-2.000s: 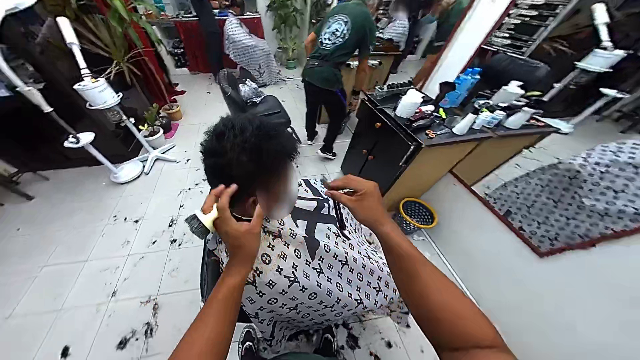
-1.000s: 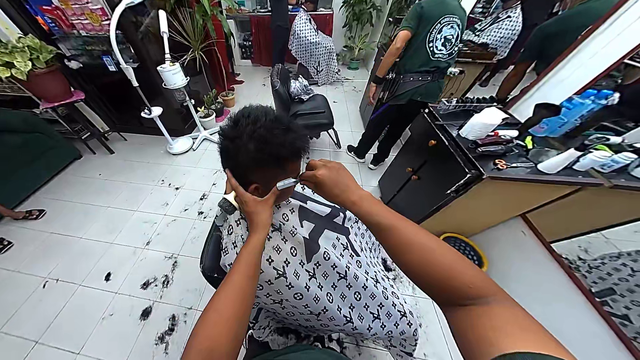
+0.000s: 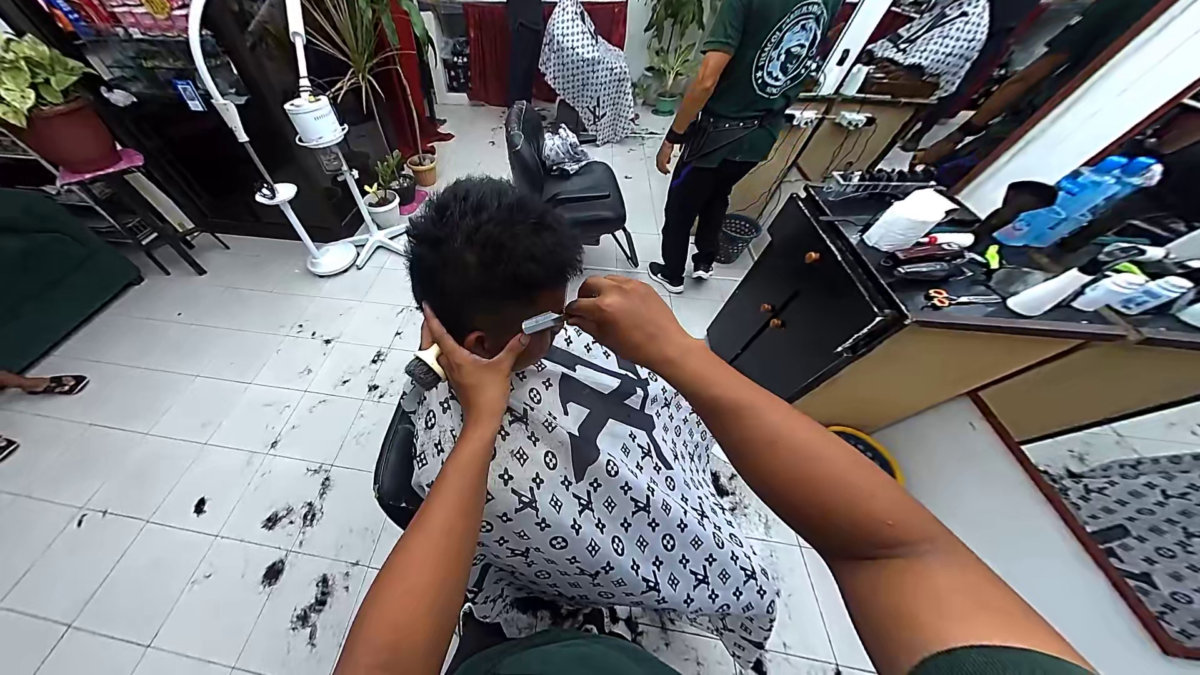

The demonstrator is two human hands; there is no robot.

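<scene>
A person with short dark hair (image 3: 492, 248) sits in a black barber chair (image 3: 397, 469) under a white patterned cape (image 3: 609, 497). My left hand (image 3: 476, 375) lies against the side of the head by the ear, its thumb and fingers spread. A neck brush with dark bristles (image 3: 425, 370) and a pale handle is held in that hand, sticking out to its left. My right hand (image 3: 626, 317) pinches a straight razor (image 3: 542, 322), whose silvery end lies at the side of the face, close to my left thumb. The razor's far part is hidden by my fingers.
A black-topped counter (image 3: 975, 314) at right bears scissors (image 3: 949, 299), bottles and clippers. Beyond the seated person are an empty black chair (image 3: 586, 192) and a standing co-worker (image 3: 727, 122). White lamp stands (image 3: 328, 258) are at left. Hair clippings (image 3: 314, 600) lie on the tiles.
Two seconds ago my right hand was apart from the face, over the cape; by one second ago it had come to the face with the razor. My left hand has closed in around the side of the head.
</scene>
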